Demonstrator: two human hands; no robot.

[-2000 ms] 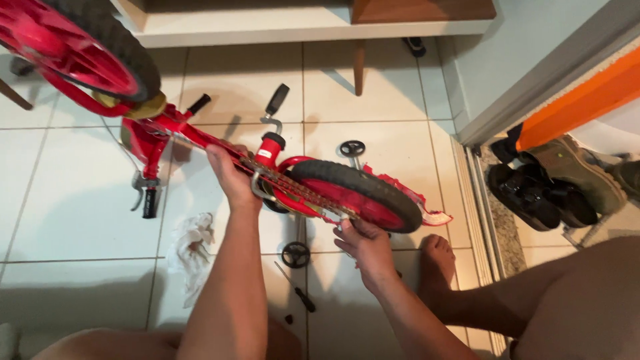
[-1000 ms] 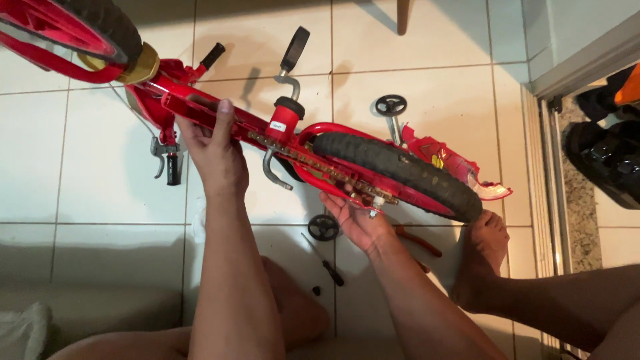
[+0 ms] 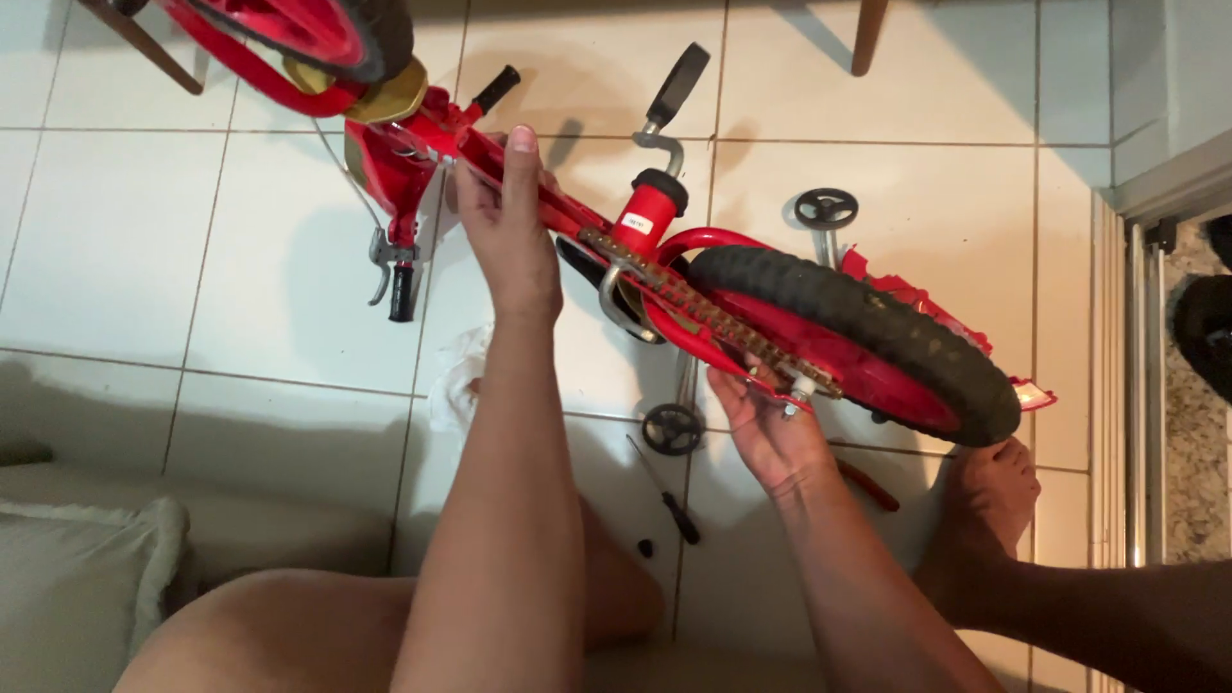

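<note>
A child's red bicycle lies across the view, wheels toward me, its frame tube (image 3: 568, 207) gripped by my left hand (image 3: 510, 221). My right hand (image 3: 775, 428) cups the frame's rear end from below, beside the axle nut (image 3: 793, 402); its fingertips are partly hidden. A rusty bicycle chain (image 3: 712, 313) runs along the frame to the rear wheel (image 3: 866, 332). Above the red bottom bracket, a crank carries a black pedal (image 3: 680, 85). The front wheel (image 3: 318, 29) is cut off at the top left. A handlebar grip with a brake lever (image 3: 381, 269) hangs below the frame.
On the tile floor lie a screwdriver (image 3: 680, 518), a small black cap (image 3: 645, 549), a red-handled tool (image 3: 868, 485) and a crumpled white cloth or bag (image 3: 460, 380). Two small black wheels (image 3: 672, 429) show near the bicycle. My bare foot (image 3: 991, 491) is beside the rear tire; furniture legs (image 3: 869, 37) stand above.
My right hand has shifted from the lower side of the rear wheel area to beneath the frame end, palm up. My left hand still holds the frame. The view has moved closer.
</note>
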